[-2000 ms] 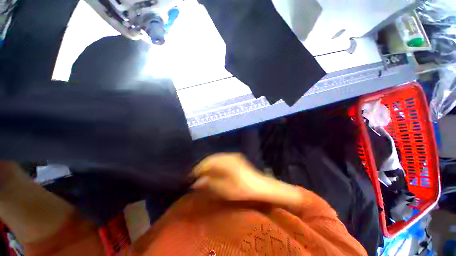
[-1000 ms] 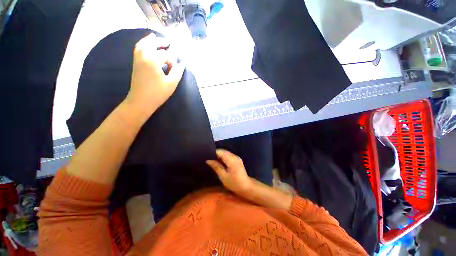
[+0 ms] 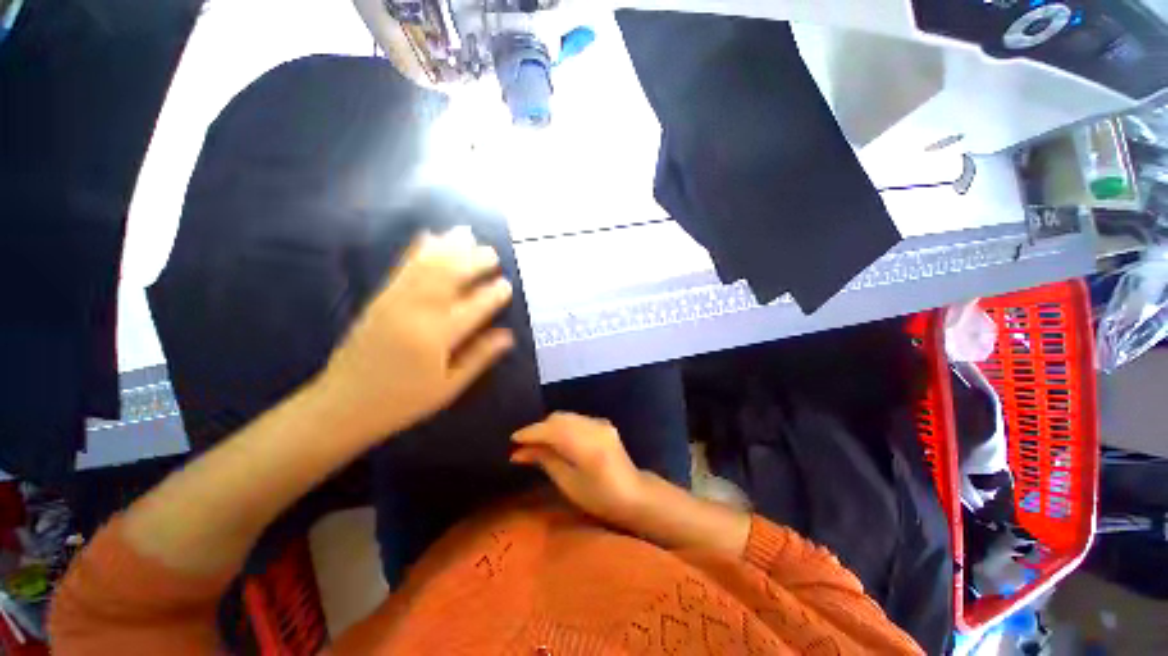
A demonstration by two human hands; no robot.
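Note:
A large black cut panel (image 3: 275,244) with a curved left edge lies on the white table, its top right part under the bright light near the presser foot (image 3: 442,58). Its lower part hangs over the table's front edge. My left hand (image 3: 436,320) lies on the panel below the needle area, slightly blurred, fingers bent and somewhat apart. My right hand (image 3: 583,461) is at the panel's lower right edge, below the table edge, with thumb and fingertips pinching the cloth. The needle tip is lost in glare.
Small black cut panels (image 3: 769,154) lie right of the needle. More black cloth (image 3: 64,231) covers the far left. A grey ruler edge (image 3: 743,336) runs along the front. A red basket (image 3: 1086,423) with scraps stands at right; another (image 3: 284,600) shows at lower left.
Since one second ago, my left hand has moved down from near the needle towards the table's front edge. My right hand has shifted slightly down. The small panels' upper end has come into view.

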